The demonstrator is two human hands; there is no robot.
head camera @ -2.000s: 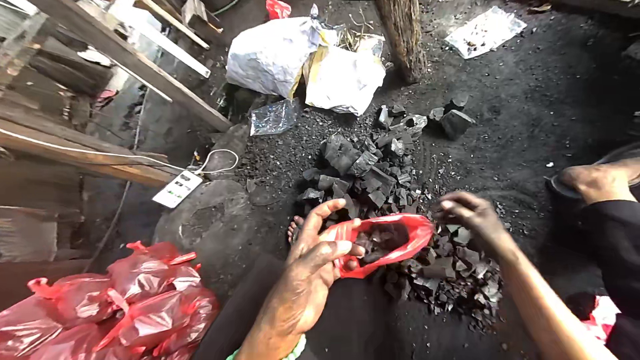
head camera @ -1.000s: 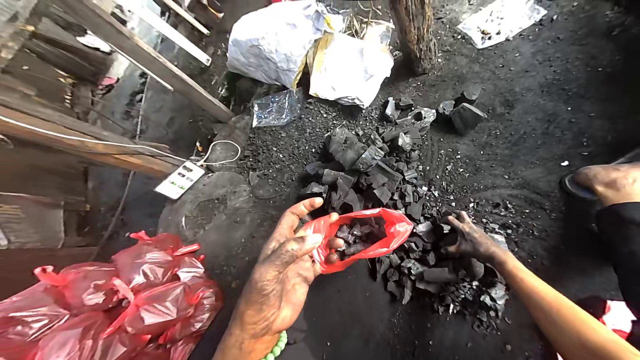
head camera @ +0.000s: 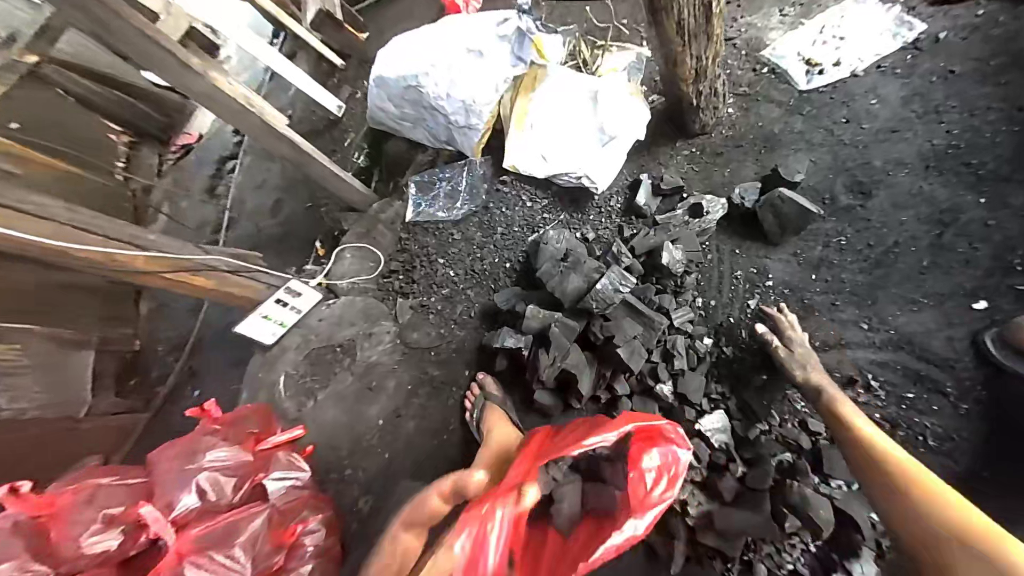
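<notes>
My left hand [head camera: 444,508], at the bottom centre, grips the rim of a red plastic bag [head camera: 668,456], which gapes and shows charcoal pieces [head camera: 566,500] inside. Part of that hand is hidden behind the thin plastic. On the right, my right hand [head camera: 788,344] is empty with its fingers spread, over the dark ground beside the heap of charcoal [head camera: 616,312]. The heap runs from the middle of the view down behind the bag to the lower right.
Knotted red bags [head camera: 232,480] sit together at the lower left. A white power strip [head camera: 278,310] with a cable lies near wooden beams [head camera: 240,120]. White sacks [head camera: 448,80] and a wooden post [head camera: 688,64] stand beyond the heap. Another person's foot [head camera: 1010,336] is at the right edge.
My right hand has left the charcoal at the heap's right side and moved away, up beside it. The bag in my left hand is lower in view. The view has shifted.
</notes>
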